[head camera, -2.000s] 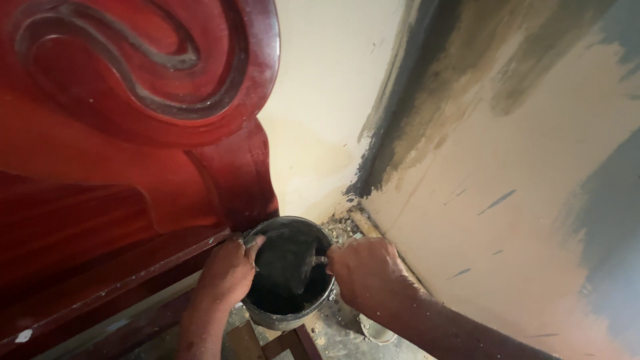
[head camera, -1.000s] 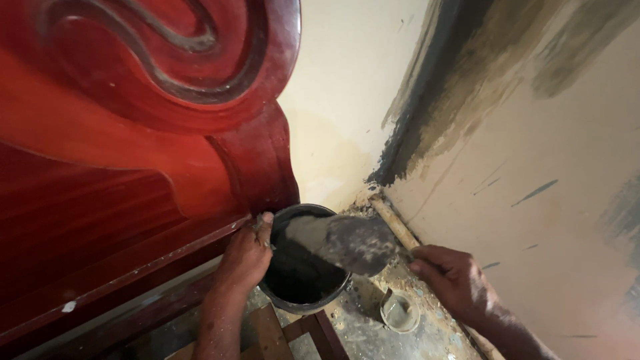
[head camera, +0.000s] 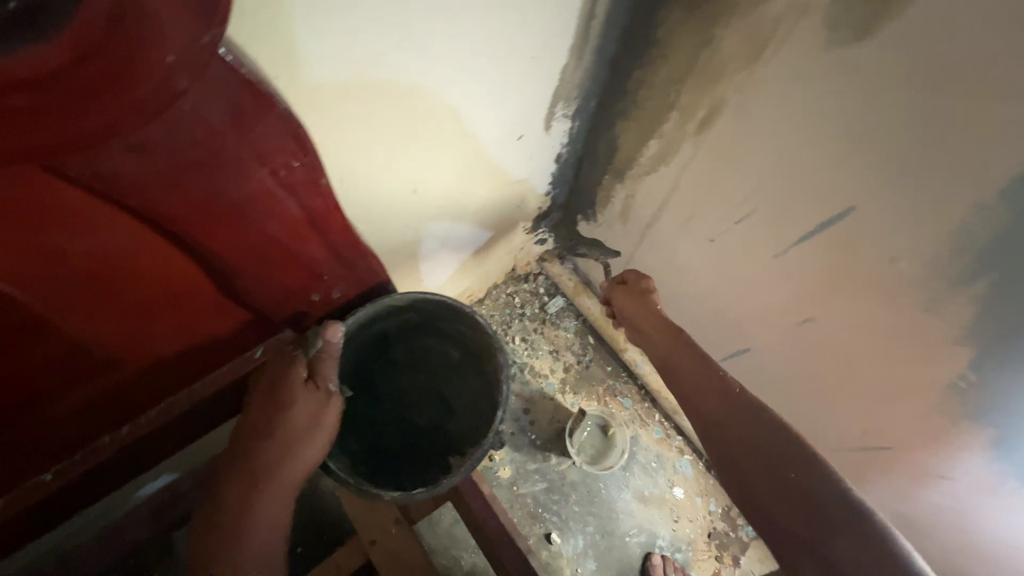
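My left hand (head camera: 300, 392) grips the left rim of a black bucket (head camera: 502, 376), whose inside is dark. My right hand (head camera: 634, 298) is closed on the handle of a trowel (head camera: 596, 246), well to the right of the bucket. The trowel's blade lies low at the wall corner, against dark grey mortar (head camera: 578, 180) that runs up the corner. How much mortar the blade carries cannot be told.
A carved red wooden furniture panel (head camera: 200, 200) stands at the left. Wooden bars (head camera: 488, 520) lie below the bucket. A small plastic cup (head camera: 598, 442) sits on the debris-strewn floor (head camera: 536, 336). A pale baseboard strip (head camera: 616, 340) edges the right wall. Bare toes (head camera: 662, 565) show at the bottom.
The trowel was inside the bucket, then lifted over its right rim with grey mortar on it; now it is at the wall corner. My left hand has stayed on the bucket. The view has moved closer.
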